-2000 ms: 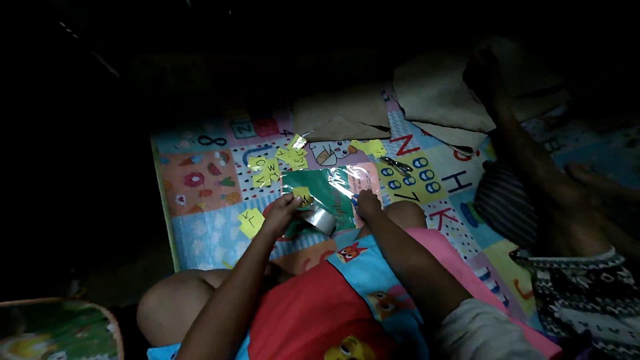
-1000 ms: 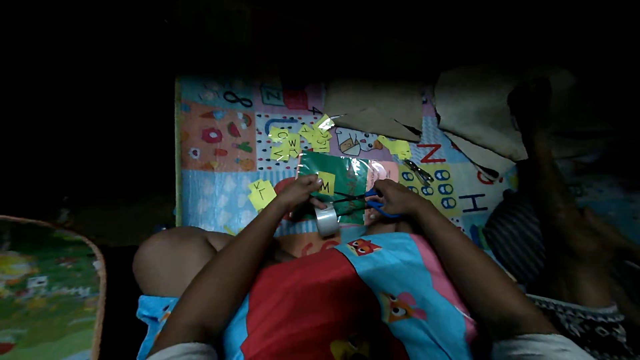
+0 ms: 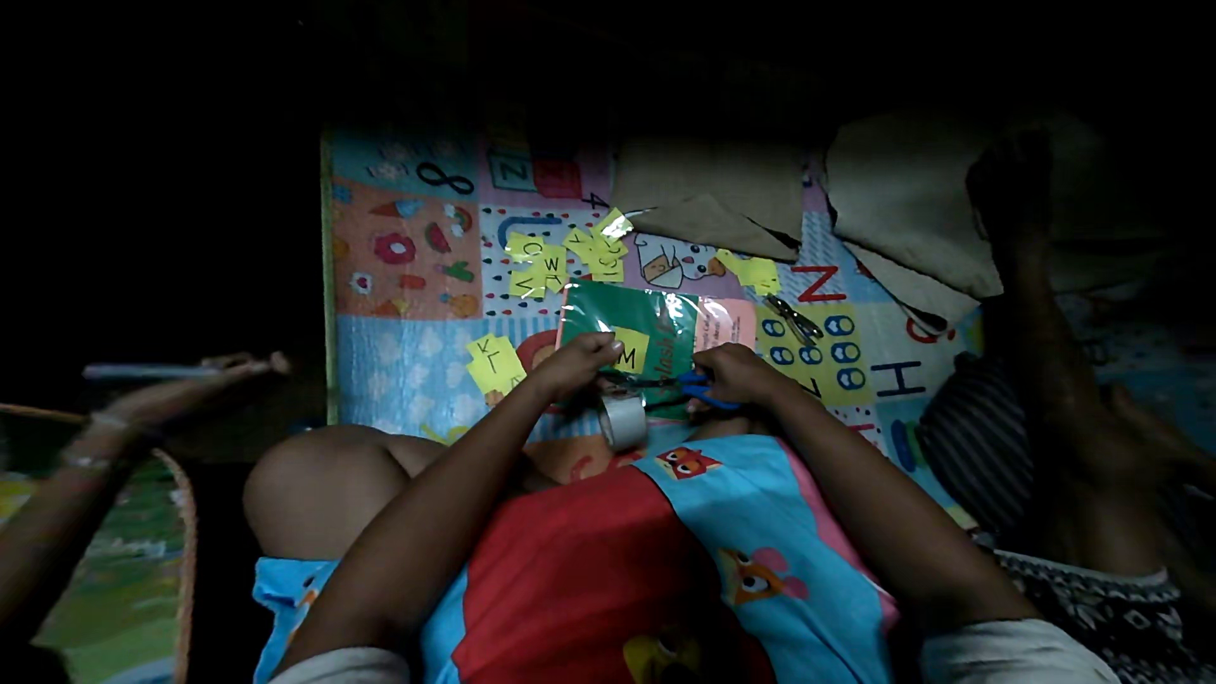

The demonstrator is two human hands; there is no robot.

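Observation:
Between finger and thumb, my left hand [image 3: 581, 365] pinches a yellow paper piece [image 3: 630, 353] marked M. My right hand [image 3: 736, 376] grips the blue-handled scissors [image 3: 701, 389]; their dark blades point left, at the lower edge of that piece. Under both hands lies a green and pink package [image 3: 622, 309] with a shiny surface. A roll of tape [image 3: 623, 422] stands just below the blades. Yellow lettered pieces [image 3: 541, 264] lie in a cluster beyond the package, more yellow pieces [image 3: 496, 365] lie left of my left hand, and others [image 3: 757, 274] lie at the upper right.
Brown cardboard sheets [image 3: 708, 180] lie at the far side of the printed play mat [image 3: 380, 356]. A dark tool or clip [image 3: 794, 321] rests right of the package. Another person's hand [image 3: 204, 380] with a pen [image 3: 152, 371] is at the left; a further person's limbs [image 3: 1064, 418] are at the right.
The scissors, by my right hand in the earlier frames, now have their blades at the yellow piece in my left hand. Another person's arm with a pen has come into view at the left.

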